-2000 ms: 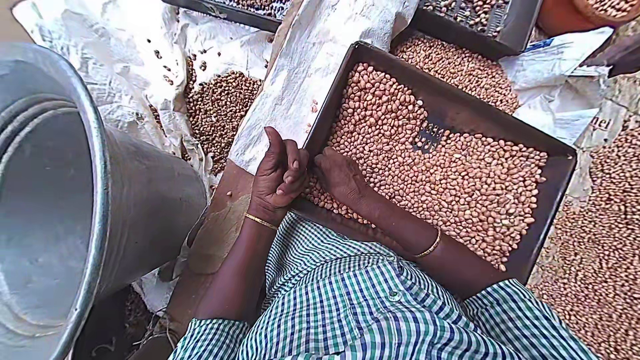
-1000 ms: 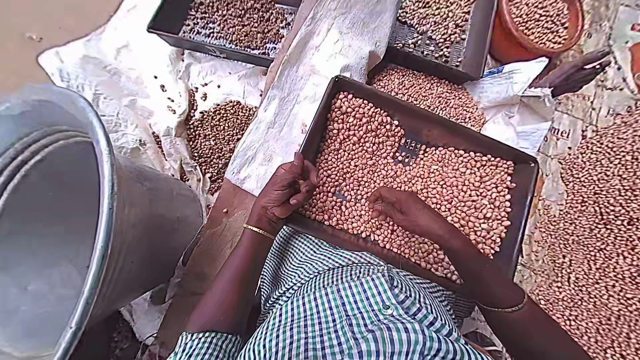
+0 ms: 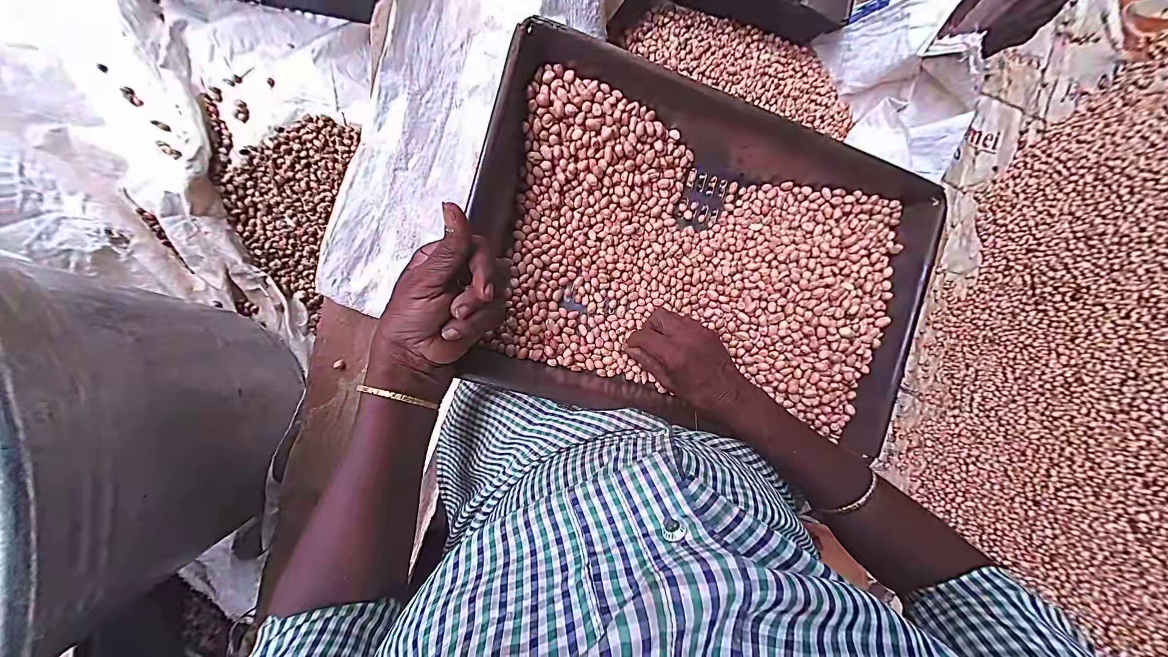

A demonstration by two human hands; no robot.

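Observation:
A dark, shallow rectangular tray [image 3: 899, 365] with a slotted bottom lies tilted across my lap. Pinkish-tan nuts or beans [image 3: 776, 265] cover most of its base, and some slots show through near the middle. My left hand [image 3: 447, 297] is at the tray's left edge, thumb up and fingers curled; whether anything sits inside the fingers is hidden. Over the nuts near the tray's front edge, my right hand [image 3: 684, 360] rests with its fingers bent down among them; the fingertips are partly hidden, so a hold on any nut cannot be told.
A large metal bucket [image 3: 137, 429] stands at the left. Beyond it, a darker pile of nuts or beans [image 3: 292, 196] lies on white sheeting [image 3: 64, 146]. Loose nuts spread widely at the right [image 3: 1068, 383]. Another pile [image 3: 739, 64] lies behind the tray. Part of a person's limb [image 3: 1004, 18] shows at the top right.
My right hand has moved from beside my left hand at the tray's left edge to over the nuts near the front edge. My left hand stays at the left edge.

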